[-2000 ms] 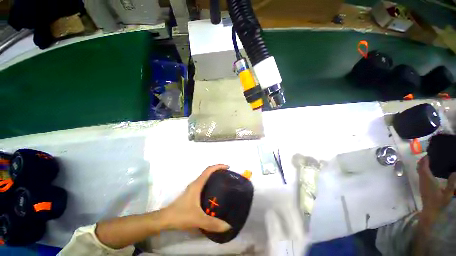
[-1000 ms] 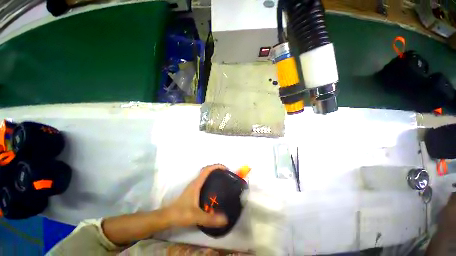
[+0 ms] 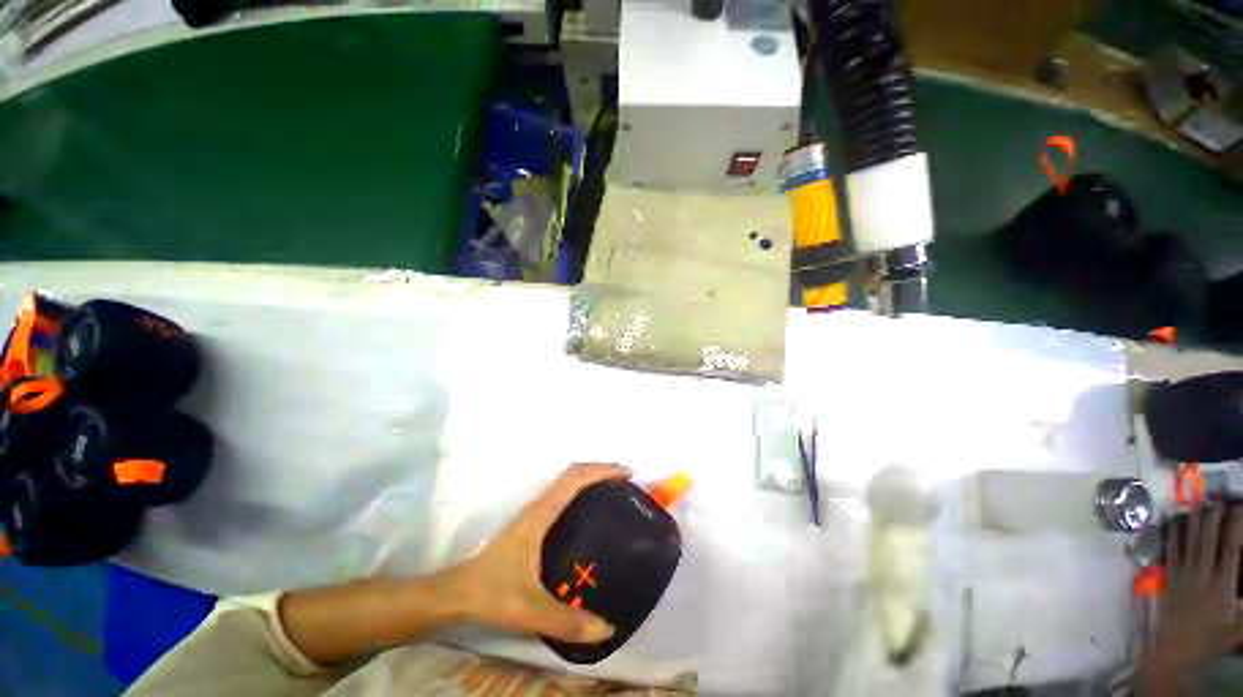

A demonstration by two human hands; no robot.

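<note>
My left hand [image 3: 525, 565], bare, grips a black fabric speaker [image 3: 614, 569] from its left side, thumb low on the front. Orange plus and other marks face up, and an orange strap [image 3: 671, 489] sticks out at its upper right. Right of it, a pale, blurred elongated shape [image 3: 897, 565] with a dark lower end stands out against the bench. I cannot tell whether it is a wrapped tool or my gloved right hand, or both. Dark tweezers [image 3: 814, 471] lie beside a pale green plate [image 3: 778, 447].
Black speakers [image 3: 130, 351] cluster at the left edge. A white box [image 3: 709, 116], a film-covered base [image 3: 682, 279] and a hanging hose [image 3: 872, 82] with a yellow nozzle [image 3: 818, 218] are ahead. Another person's hand [image 3: 1200, 599], a silver disc [image 3: 1125, 504] and speakers [image 3: 1200, 415] are at right.
The view has shifted. The speaker stays in my left hand. A blurred pale shape touched or overlapped its right side one second ago; now a pale shape shows farther right, apart from it.
</note>
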